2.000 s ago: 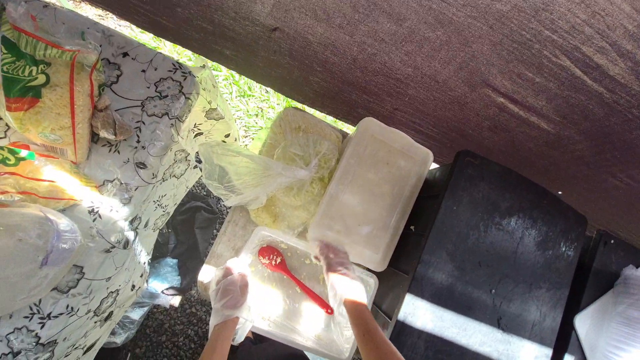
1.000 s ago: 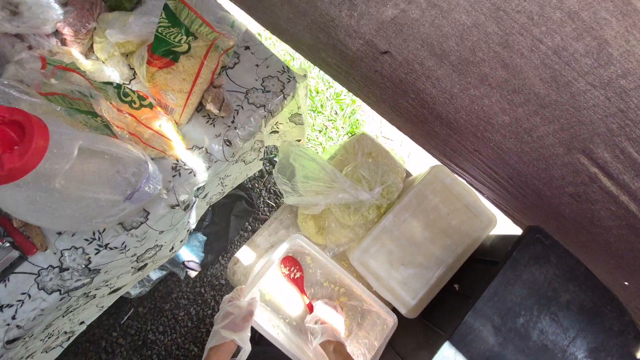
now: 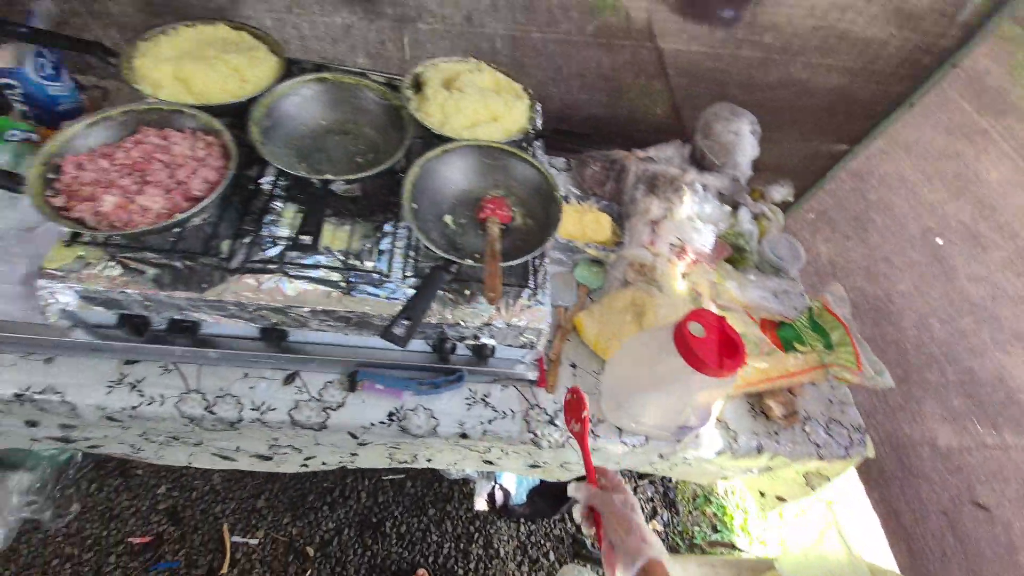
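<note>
My right hand (image 3: 616, 520), in a clear plastic glove, grips the handle of a red spoon (image 3: 578, 412) whose bowl points up, by the table edge. My left hand is out of view. Beyond the spoon, the gas stove (image 3: 304, 352) bears several pans: a frying pan (image 3: 428, 192) with a red-headed, wooden-handled spatula (image 3: 493, 240) in it, a pan with only residue (image 3: 328, 128), a pan of pink chopped meat (image 3: 144, 172), and two pans of pale yellow shredded food (image 3: 204, 60) (image 3: 472, 100).
A translucent jug with a red lid (image 3: 664, 376) stands right of the stove, among plastic bags (image 3: 680, 208) and a printed food bag (image 3: 808, 336). A blue-handled item (image 3: 408, 382) lies on the flowered tablecloth (image 3: 280, 408). Dark gravel (image 3: 320, 520) lies below the table edge.
The view has swung left to the stove; the plastic tubs have left it. The red spoon, which lay in a tub earlier, is now held up in my right hand.
</note>
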